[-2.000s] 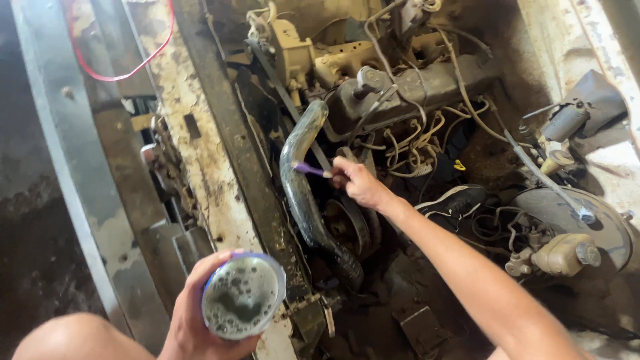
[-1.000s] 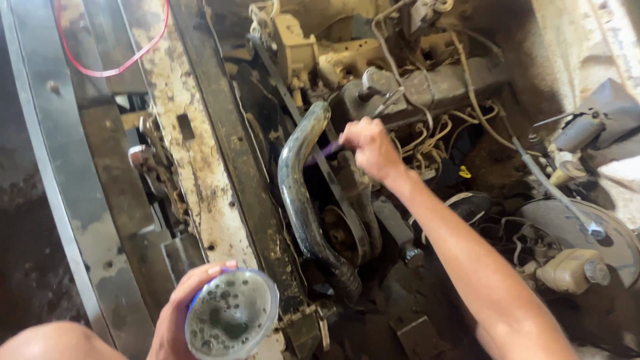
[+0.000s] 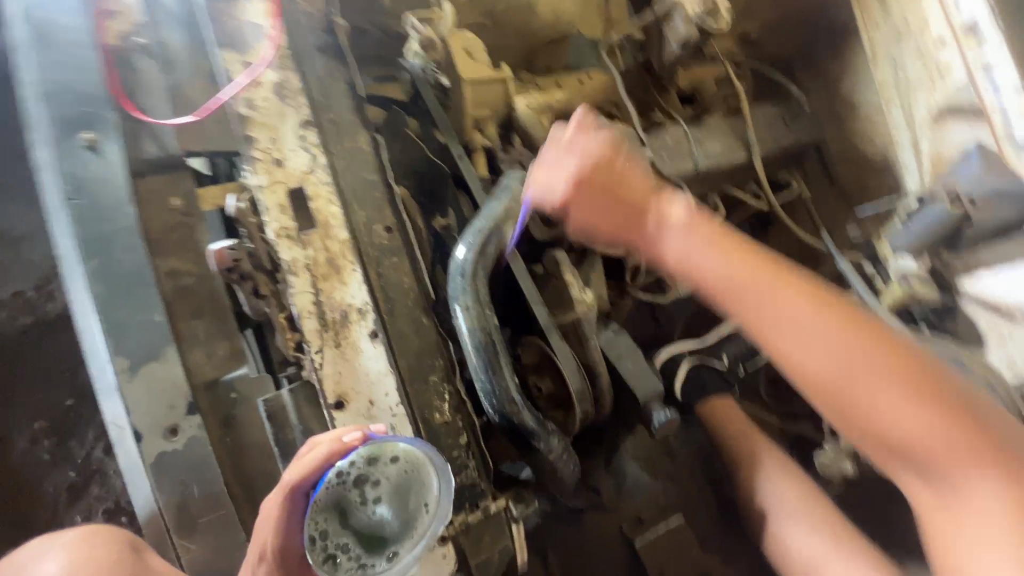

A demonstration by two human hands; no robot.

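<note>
My left hand holds a round cup of bubbly, greyish-green liquid at the bottom of the view. Above and to the right, my right hand is closed on a thin purple tool, whose kind I cannot tell; its tip points down beside the wet, shiny radiator hose. The hose curves down past the drive belt and a pulley. The hand is blurred and hides the tool's upper part.
The rusty, paint-worn front crossmember runs left of the hose. A red loop of strap hangs at upper left. Loose wires cross the engine. A leg with a dark shoe stands in the engine bay at lower right.
My right hand has moved up along the hose towards its upper end, still with the purple tool. The left hand keeps hold of the cup. The view has shifted, showing more of the leg.
</note>
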